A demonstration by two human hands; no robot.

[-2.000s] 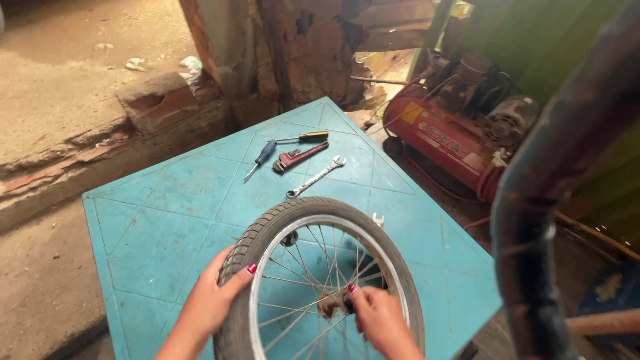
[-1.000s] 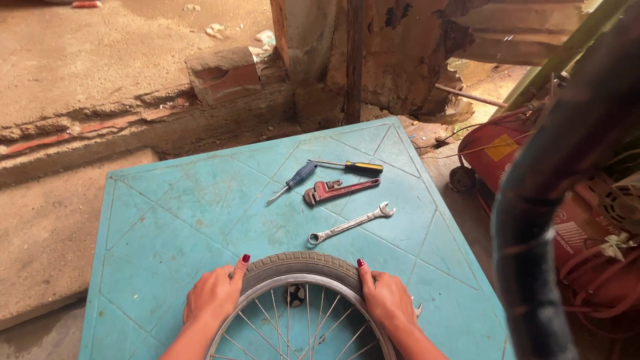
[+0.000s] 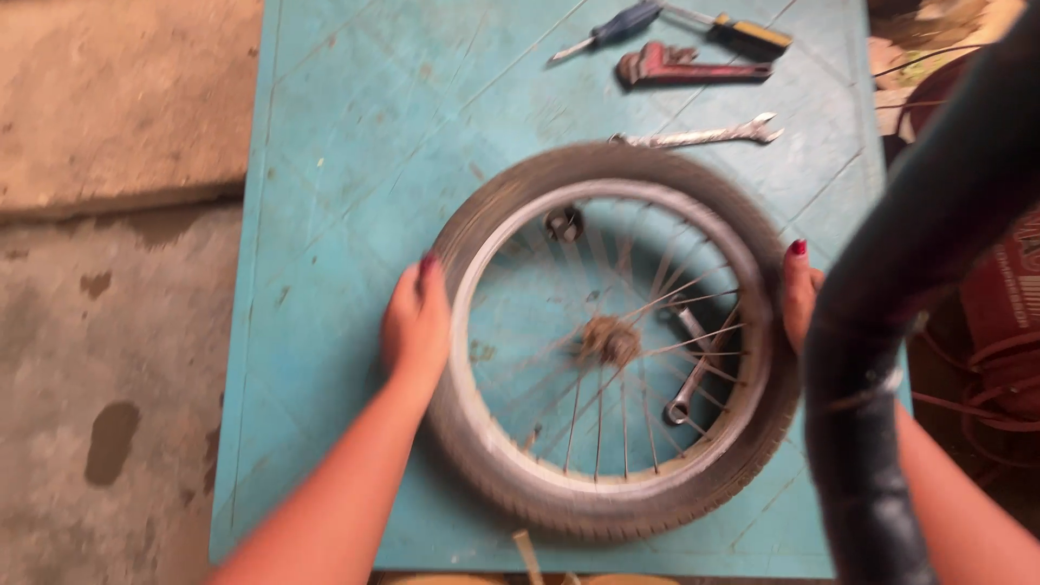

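A spoked bicycle wheel with its tyre (image 3: 617, 512) is held between my hands, tilted or flat just over the blue table. My left hand (image 3: 418, 321) grips the tyre's left side, thumb on top. On the right side of the tyre is my right hand (image 3: 800, 296), partly hidden behind a dark blurred tube. Through the spokes show a small round metal part (image 3: 564, 224) and a combination wrench (image 3: 678, 409) with another wrench (image 3: 691, 325) beside it. The rusty hub (image 3: 611, 340) is at the wheel's centre.
Beyond the wheel lie a combination wrench (image 3: 707, 136), a red pipe wrench (image 3: 699, 69), a blue-handled screwdriver (image 3: 621, 26) and a yellow-black screwdriver (image 3: 751, 36). The dark curved tube (image 3: 861, 349) crosses the right side close to the camera. A red compressor (image 3: 1003, 284) stands beyond the table's right edge.
The wheel was more upright, with my right hand near the hub two seconds ago; now it is laid over much flatter and both hands are at its tyre. The view has tipped downward.
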